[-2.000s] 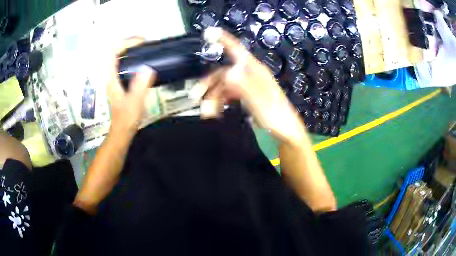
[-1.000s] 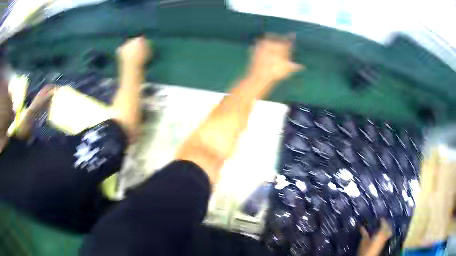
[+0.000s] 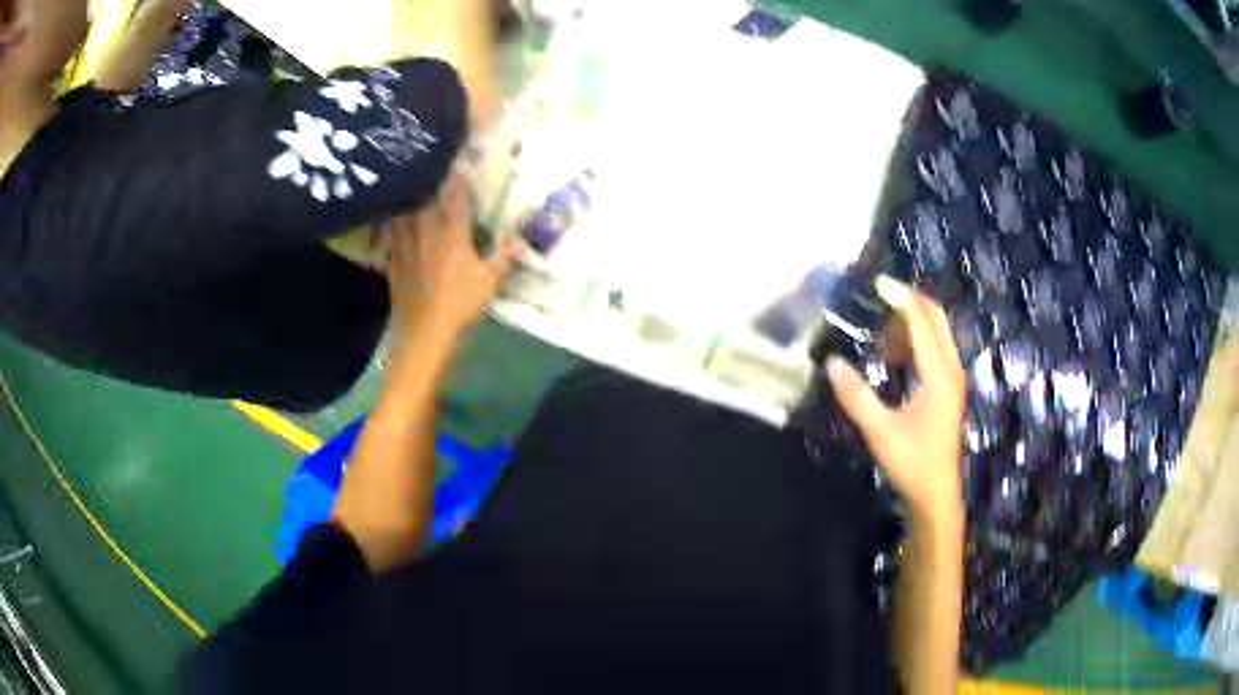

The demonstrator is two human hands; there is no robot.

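My left hand point(image 3: 438, 265) is at the left edge of the sheet-covered table, beside another person's sleeve. A small dark patch shows between its fingers and thumb; blur hides whether it is gripped. My right hand point(image 3: 913, 394) is at the table's right side, by the near left edge of the black blister tray point(image 3: 1033, 312). Its thumb and forefinger are around a dark, shiny round part point(image 3: 853, 310), which is blurred. Pale printed sheets point(image 3: 707, 163) lie between my hands.
Another person's black sleeve with white flowers point(image 3: 319, 149) is close at left. The green conveyor point(image 3: 1087, 122) runs beyond the tray. Tan cardboard point(image 3: 1202, 475) is at far right. Blue objects show below left point(image 3: 319, 496) and lower right point(image 3: 1155, 611).
My left hand has come back from over the conveyor to the table's left edge. My right hand has moved up and left from the lower right, to the dark part. The view has shifted.
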